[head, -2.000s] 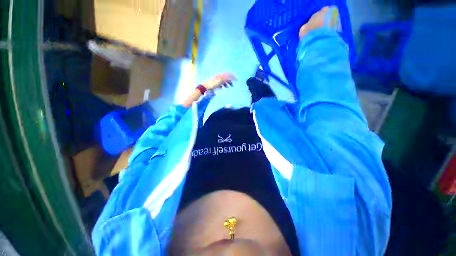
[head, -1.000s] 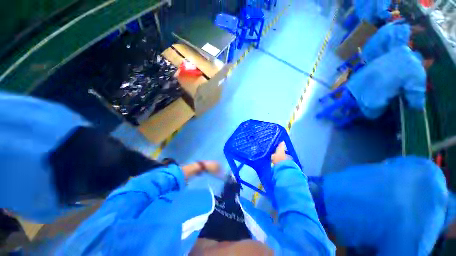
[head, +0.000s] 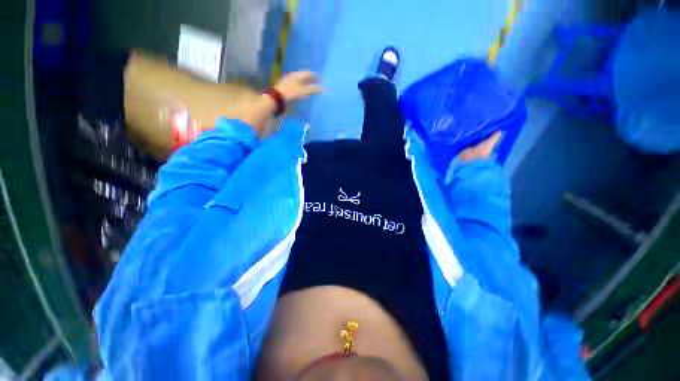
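Note:
The bright blue plastic stool (head: 464,104) is at the upper right of centre, blurred, with its seat facing up. My right hand (head: 483,147) is shut on the stool's near right edge; its fingers are partly hidden by the rim and the sleeve. My left hand (head: 300,85), with a dark red band at the wrist, is at the upper left of centre. It is empty, with its fingers loosely apart, above the floor.
A brown carton (head: 164,97) with a red item (head: 183,128) and a white sheet (head: 200,52) are at the left. Blue floor (head: 335,37) with yellow-black tape lies ahead. A person in blue (head: 652,82) is at the upper right. Green benches border both sides.
The view has tilted down onto my body. The stool now shows nearer my right side, still in my right hand. One foot is now visible ahead. The carton shows closer on the left.

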